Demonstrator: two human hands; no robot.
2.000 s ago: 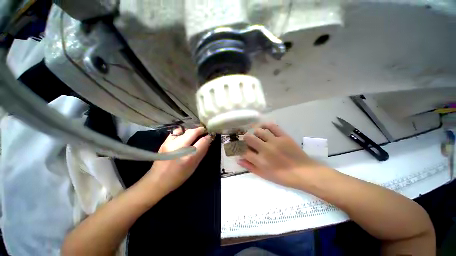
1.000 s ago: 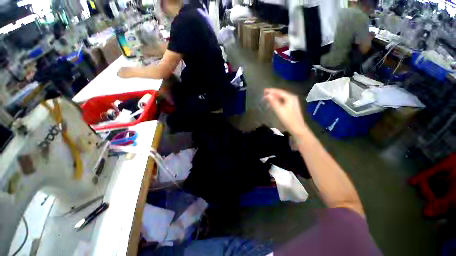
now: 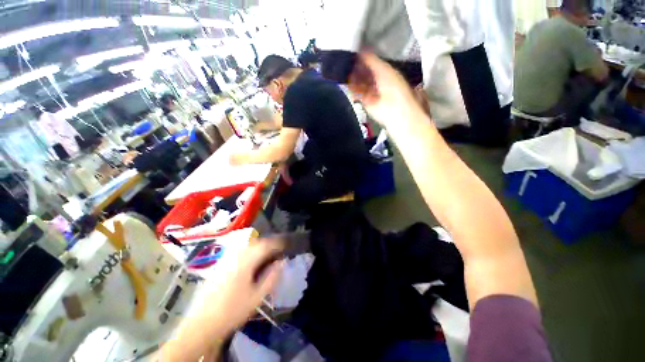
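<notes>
A heap of black cloth (image 3: 368,276) lies low in front of me, right of the table, with pale pieces around it. My left hand (image 3: 240,283) is blurred at the lower left; its fingers are closed on a dark strip of the black cloth at the heap's left side. My right hand (image 3: 385,88) is raised high, blurred, with bent fingers beside a small dark shape (image 3: 338,65). Whether it grips this is unclear. White and black garment pieces (image 3: 460,78) hang just right of that hand.
The sewing machine (image 3: 106,283) with yellow snips-like handles stands at lower left. A red basket (image 3: 212,212) sits on the table behind it. A person in black (image 3: 322,127) sits ahead; another in grey-green (image 3: 555,67) sits at right. A blue bin (image 3: 566,205) with white cloth stands right.
The view has turned from the needle toward the floor and aisle, then tilted up. My left hand has come into view at the black cloth. My right hand has risen toward the hanging pieces.
</notes>
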